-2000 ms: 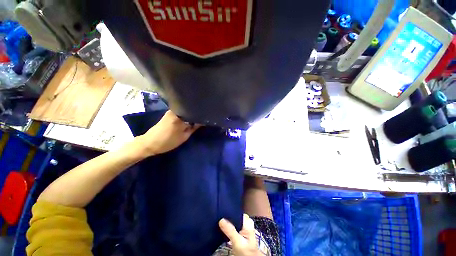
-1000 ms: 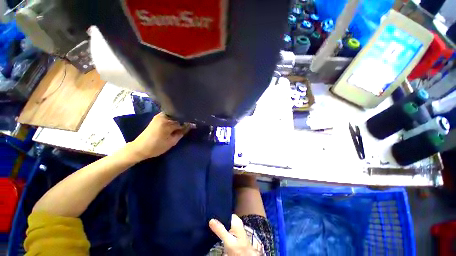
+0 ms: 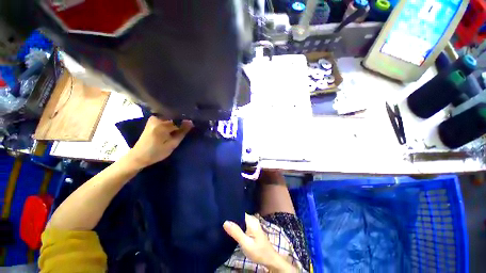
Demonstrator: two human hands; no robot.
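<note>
A dark navy garment piece (image 3: 192, 197) runs from under the sewing machine head (image 3: 176, 58) down over the lap. The presser foot area (image 3: 227, 128) shows as bright metal at the cloth's upper right. My left hand (image 3: 159, 139) holds the cloth's upper edge just left of the presser foot, fingers bent on it, fingertips partly hidden under the head. My right hand (image 3: 252, 241) is low, at the cloth's right edge near the lap, thumb on top and the cloth's edge between thumb and fingers.
Right of the machine are a bobbin tray (image 3: 323, 74), thread snips (image 3: 395, 123), thread cones (image 3: 436, 94) and a control panel (image 3: 414, 37). A blue lattice crate (image 3: 383, 181) with a blue bag stands below. A brown board (image 3: 72, 109) lies left; a red stool (image 3: 35, 221) is lower left.
The view has shifted, so the machine head appears further left and more of the bed shows to its right. Both hands keep about the same places on the cloth.
</note>
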